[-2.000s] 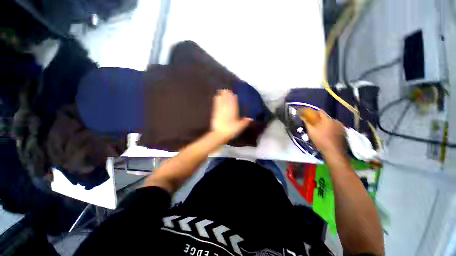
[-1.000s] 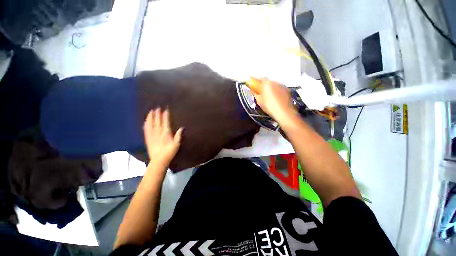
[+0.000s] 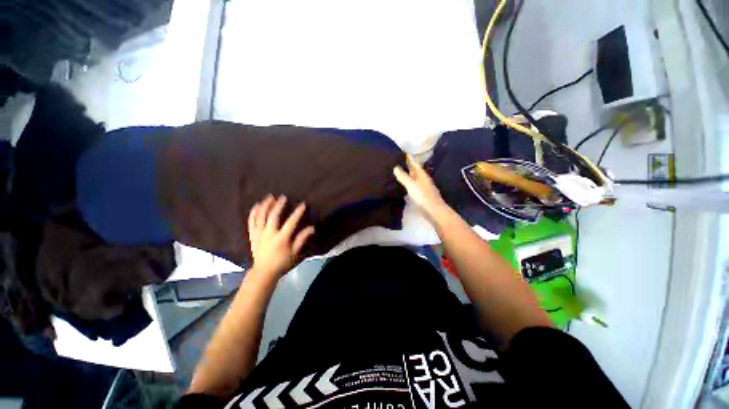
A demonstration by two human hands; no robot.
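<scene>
A brown garment (image 3: 232, 172) is drawn over the blue padded board (image 3: 120, 184), whose rounded left end shows bare. My left hand (image 3: 276, 233) lies with fingers spread on the near part of the garment. My right hand (image 3: 417, 185) is at the garment's right end; whether its fingers pinch the cloth cannot be told. The steam iron (image 3: 511, 185), with a wooden handle and white wrap at the rear, rests on the dark iron rest pad (image 3: 456, 172) to the right, with no hand on it.
A crumpled brown and black garment pile (image 3: 96, 275) lies at left. The white table cover (image 3: 344, 64) spreads behind the board. A yellow hose (image 3: 489, 72) and black cables hang at right. A green bag (image 3: 551, 240) is below the table's right end. A box (image 3: 627, 64) is on the wall.
My right hand has let go of the iron, which now stands on the pad, and is at the garment's right end. The garment lies straighter along the board. My left hand has stayed on the cloth.
</scene>
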